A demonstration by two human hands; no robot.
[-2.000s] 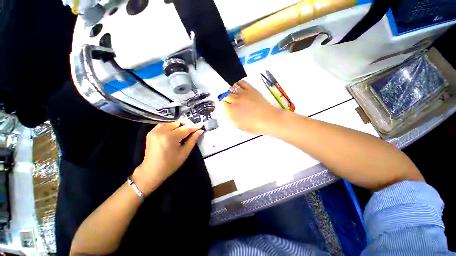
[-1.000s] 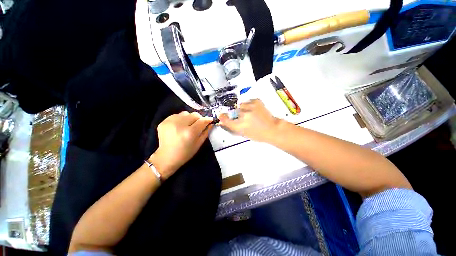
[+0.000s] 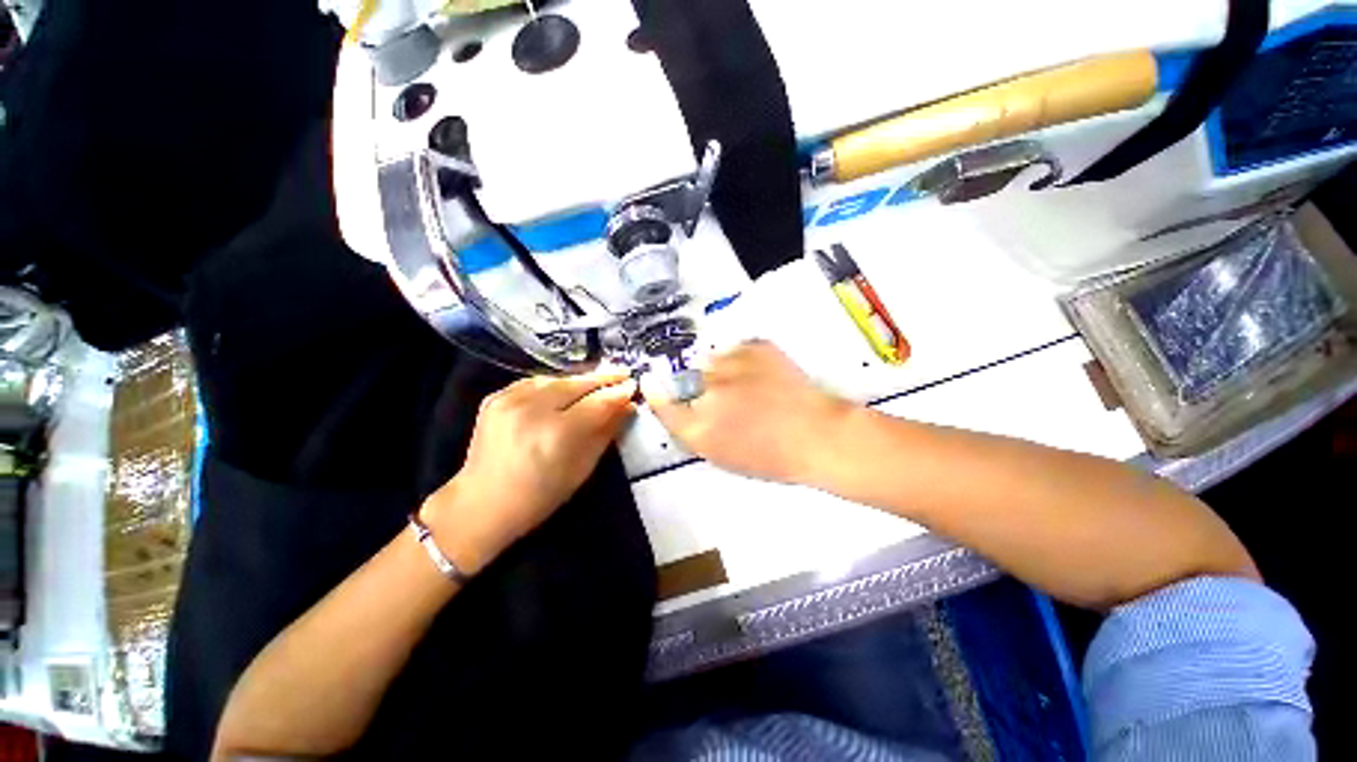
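Observation:
The white sewing machine (image 3: 878,90) with a blue stripe fills the top. A large black garment (image 3: 328,387) lies left of the needle area and hangs over the table's front edge. My left hand (image 3: 543,439) pinches the garment's edge close to the presser foot (image 3: 647,357). My right hand (image 3: 744,410) is just right of the foot, its fingertips close to my left fingertips. Its fingers hide whatever lies under them. A black band (image 3: 722,119) hangs over the machine head and ends behind the foot.
Orange-yellow snips (image 3: 866,310) lie right of the needle. A wooden-handled tool (image 3: 990,112) rests along the machine head. A parts tray (image 3: 1213,335) with a plastic-wrapped item is at the right. A measuring tape (image 3: 863,590) runs along the front table edge.
Since the oldest frame my right hand has come from the band's lower end down to the foot, beside my left fingertips. The camera view has shifted between frames.

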